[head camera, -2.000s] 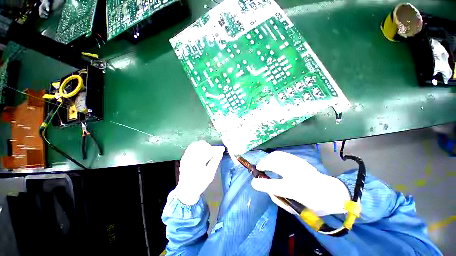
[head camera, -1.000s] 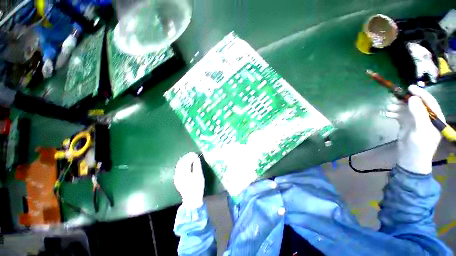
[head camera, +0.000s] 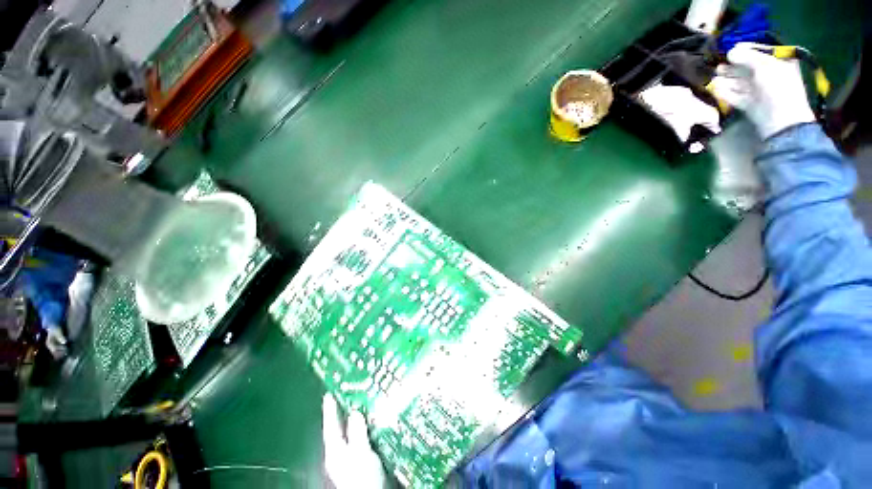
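Observation:
A green circuit board [head camera: 411,329] lies tilted on the bench in front of me, solder side up. My white-gloved left hand [head camera: 349,449] is at its lower left edge, partly cut off by the bottom of the picture; its grip is unclear. My gloved right hand [head camera: 770,91] is at the black parts tray [head camera: 645,72], closed around the soldering iron, whose yellow-and-black handle end [head camera: 789,53] shows behind the hand. The iron's shaft and tip are hidden. A thin wire runs at the bottom left.
An open yellow tin [head camera: 579,103] stands left of the tray, which holds a white cloth [head camera: 681,113] and a blue bundle [head camera: 746,27]. A clear extractor hood [head camera: 196,256] hangs over waiting boards. Another person's gloved hand [head camera: 78,296] is at far left. A yellow ring [head camera: 151,472] is at bottom left.
My right hand has moved from near the board's lower corner up to the tray with the iron. The view has swung right, and the left hand now sits lower in the picture.

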